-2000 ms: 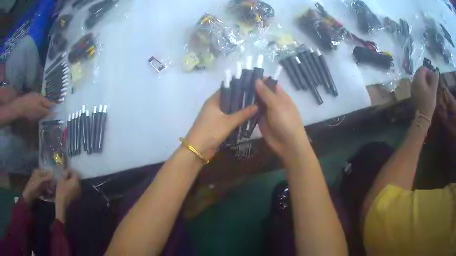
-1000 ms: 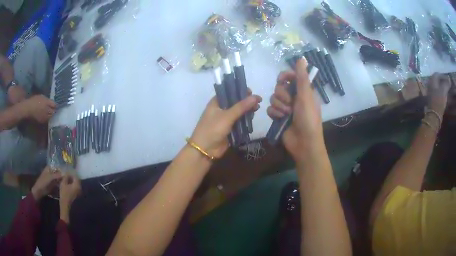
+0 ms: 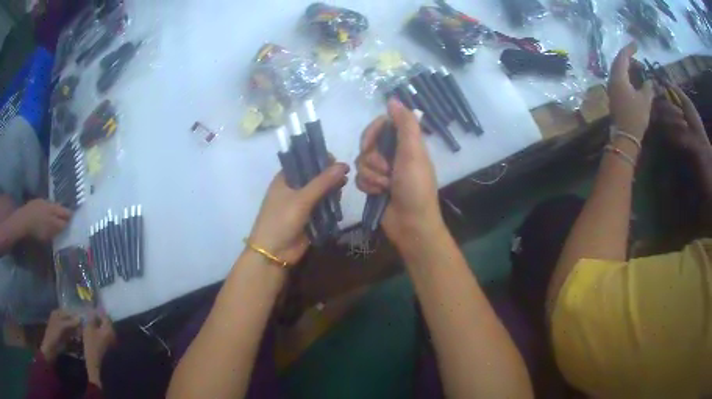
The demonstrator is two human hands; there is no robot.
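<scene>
My left hand (image 3: 300,204) holds a fanned bunch of black rods (image 3: 315,148), their white ends pointing up and away. My right hand (image 3: 396,167) is closed around black rods (image 3: 376,204) held upright beside the first bunch. A white end shows near its index finger; the fingers hide how many rods it holds. Both hands are above the table's near edge, apart from each other. A fanned group of loose black rods (image 3: 439,101) lies on the table just beyond my right hand. Another row of black rods with white ends (image 3: 117,243) lies at the left.
On the white table covering (image 3: 211,179) lie bagged cable sets (image 3: 445,33), pale yellow pieces (image 3: 261,117) and a small loose piece (image 3: 204,132). Cardboard (image 3: 562,118) lines the right edge. Other people's hands are at the left (image 3: 43,220) and right (image 3: 628,97); a yellow sleeve is near right.
The rods are split between my two hands, which have moved apart. The view has shifted, so the table's things appear further left than a second ago. The neighbour's hand at right has risen.
</scene>
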